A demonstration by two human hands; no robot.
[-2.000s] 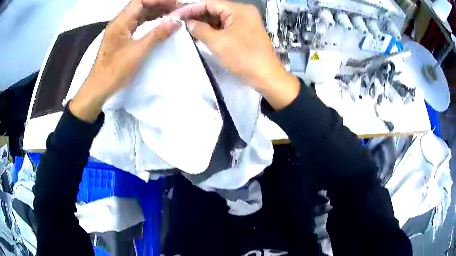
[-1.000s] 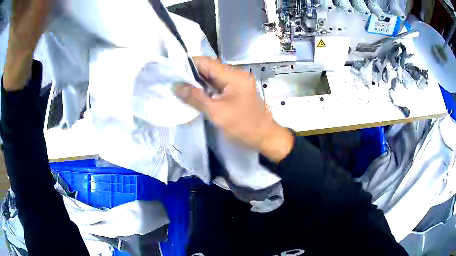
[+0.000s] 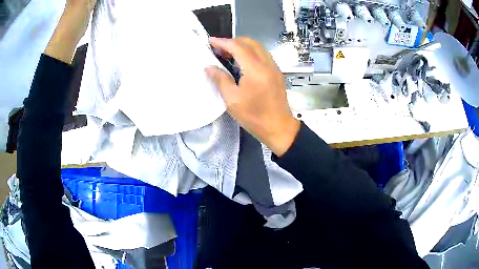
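A pale grey-white garment body (image 3: 157,73) hangs from the table top over its front edge towards the lap. A smooth white part lies over fine ribbed knit, and a dark grey panel (image 3: 253,171) shows at its lower right. My right hand (image 3: 254,86) grips a dark edge of the garment between thumb and fingers. My left hand (image 3: 74,26) is at the upper left beside the cloth, cut off by the top edge, its fingers out of the picture.
The overlock machine (image 3: 349,63) stands at the back right. Grey trimmings (image 3: 417,84) lie right of it. A blue crate (image 3: 105,197) is below the table's wooden edge (image 3: 399,138). Pale garments (image 3: 433,184) hang at right, and more cloth (image 3: 134,231) lies lower left.
The garment has moved left, off the area before the machine, and now lies spread with its ribbed side showing. My hands have moved apart, the left one to the upper left.
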